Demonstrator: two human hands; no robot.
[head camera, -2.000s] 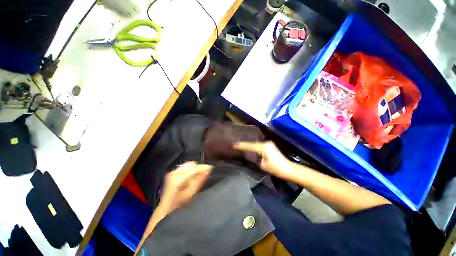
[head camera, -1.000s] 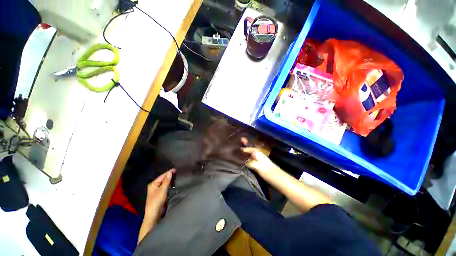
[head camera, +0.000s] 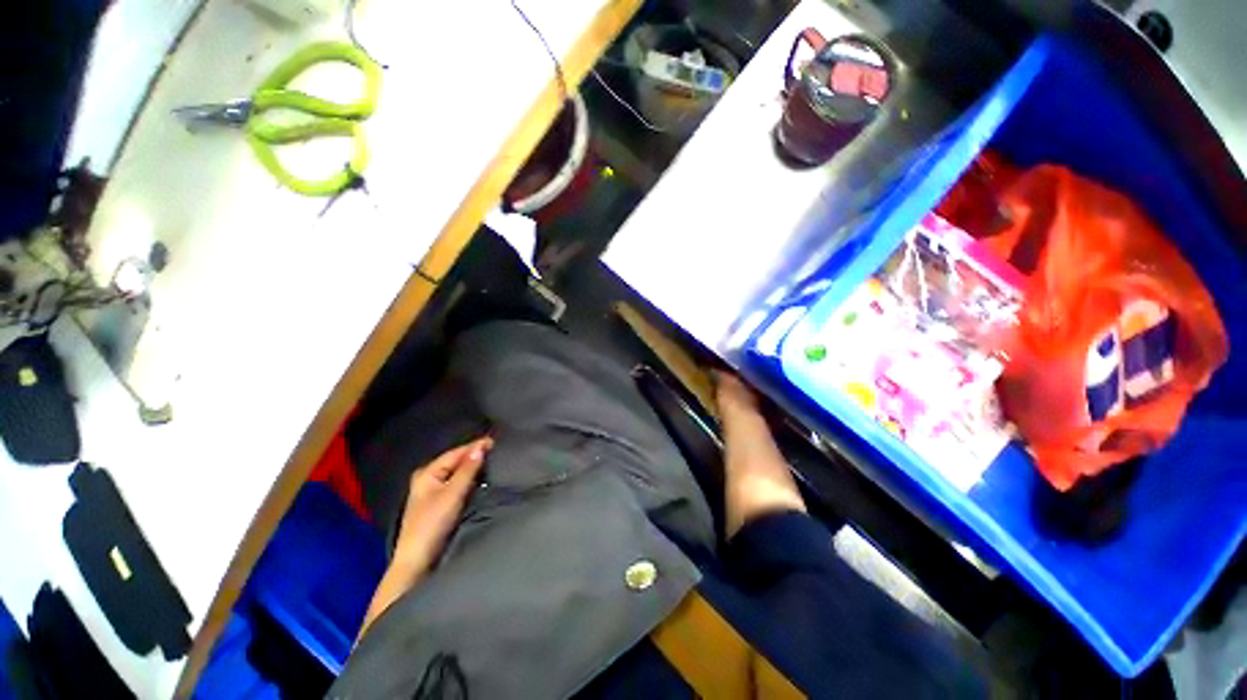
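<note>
The dark grey apron (head camera: 547, 547) lies over my lap. My left hand (head camera: 445, 492) rests on it with curled fingers; thumb and fingertips are close together, and I cannot tell if anything is between them. My right hand (head camera: 736, 397) is low beside the white shelf, its fingers hidden at the shelf's edge. A black cut panel (head camera: 121, 561) with a yellow sticker lies on the white table, with a rounded black sewn piece (head camera: 37, 397) beyond it. The green-handled scissors (head camera: 308, 116) lie on the table, blades pointing left.
The table edge (head camera: 369, 328) runs diagonally left of my lap. The white shelf (head camera: 725, 205) holds a dark red mug (head camera: 827, 110). A blue bin (head camera: 944, 506) at right holds a red-orange bag (head camera: 1121, 328) and a pink-white packet (head camera: 944, 356). Another blue bin (head camera: 294, 561) is under the table.
The dark brown pouch is no longer visible in my lap. My right hand has moved away from the lap to the shelf's edge. My left hand stays on the apron.
</note>
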